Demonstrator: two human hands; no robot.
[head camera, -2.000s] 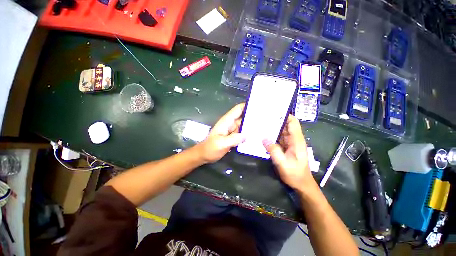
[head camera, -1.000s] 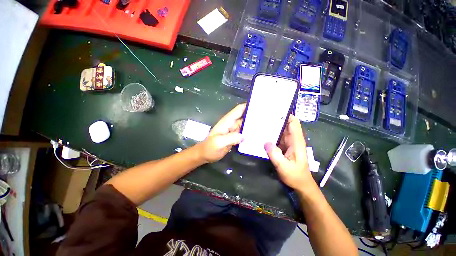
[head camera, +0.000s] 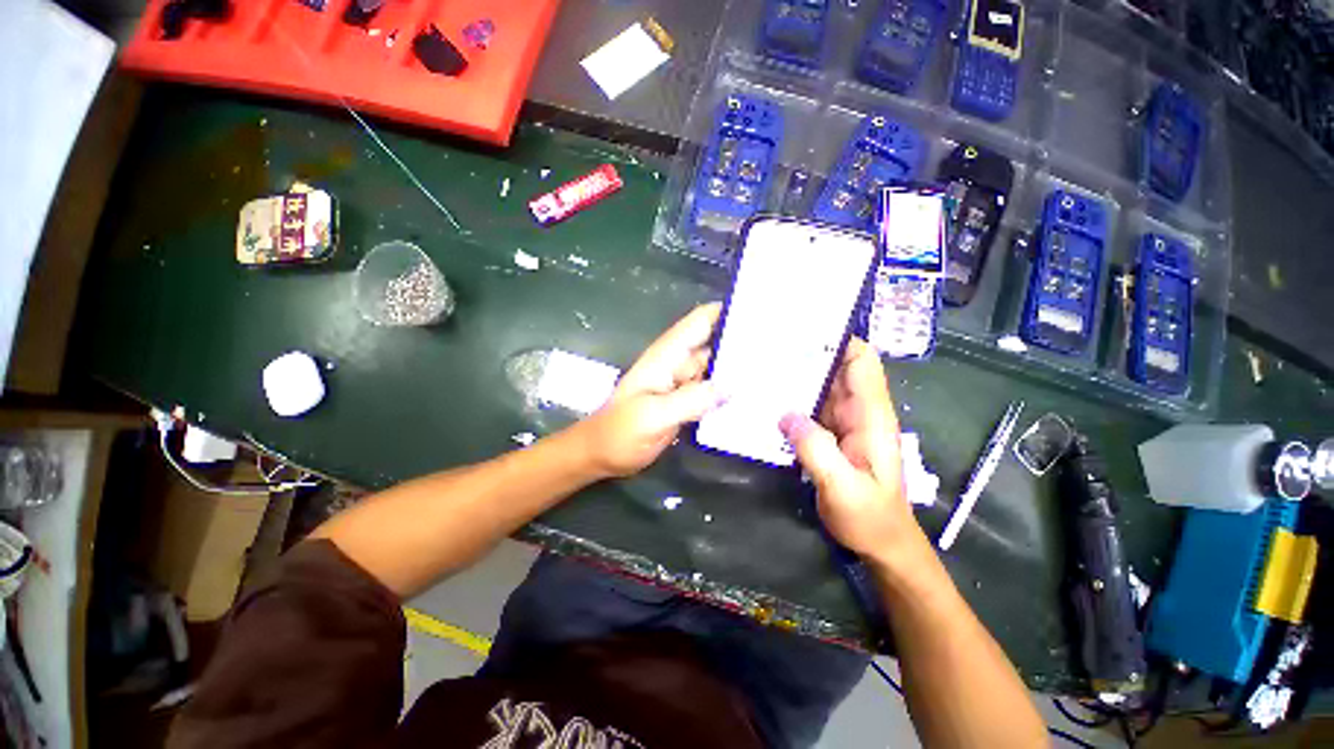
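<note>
A large smartphone (head camera: 787, 329) with a bright white screen is held upright over the bench by both hands. My left hand (head camera: 661, 398) grips its lower left side, thumb at the screen's lower left. My right hand (head camera: 853, 451) grips its lower right side, thumb over the lower screen. A small keypad phone (head camera: 907, 278) with a lit screen lies just right of the smartphone, partly covered by it at the left edge.
A clear blister tray (head camera: 1075, 384) holds blue phones behind. Tweezers (head camera: 983, 476), a black electric screwdriver (head camera: 1100, 571) and a blue station (head camera: 1217, 585) are at right. A screw cup (head camera: 402, 287), patterned tin (head camera: 287, 227) and red-orange parts tray (head camera: 498, 106) are at left.
The thumbs have shifted slightly on the smartphone's screen. Both hands keep their hold.
</note>
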